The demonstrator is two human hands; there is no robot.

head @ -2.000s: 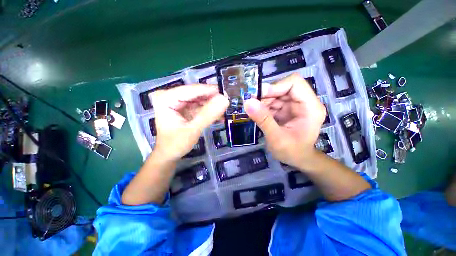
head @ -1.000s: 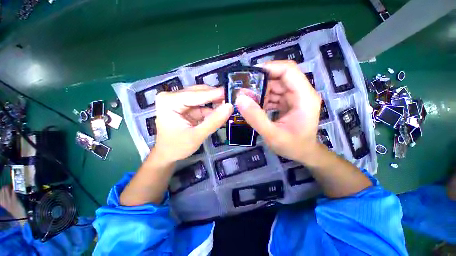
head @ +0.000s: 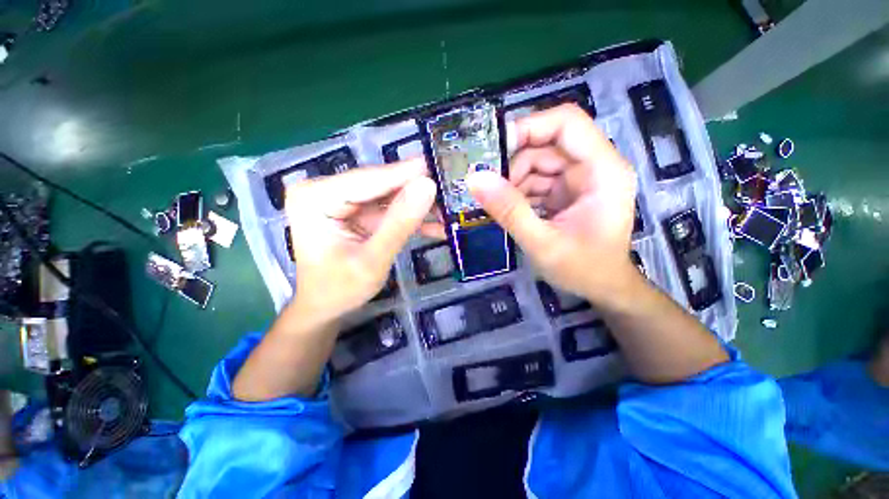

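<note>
A black phone housing (head: 506, 146) is held up over the tray, with a silvery main board (head: 465, 146) lying in it. A dark display with a bright white edge (head: 483, 250) hangs from the board's lower end by an orange flex cable (head: 475, 218). My left hand (head: 363, 234) holds the housing's left edge between thumb and fingers. My right hand (head: 570, 200) holds its right edge, with the thumb on the lower part of the board. The fingertips hide parts of both edges.
The whitish blister tray (head: 390, 414) below holds several black housings. Loose boards and screens (head: 765, 224) lie right of it, a smaller group (head: 194, 249) left. A black fan (head: 105, 409) is at lower left, a grey post (head: 770, 63) at upper right. Blue sleeves show at both sides.
The board was partly covered by my right thumb a second ago and now shows more fully. The housing has tilted, and the display's lower end has swung slightly right. Both hands keep their hold.
</note>
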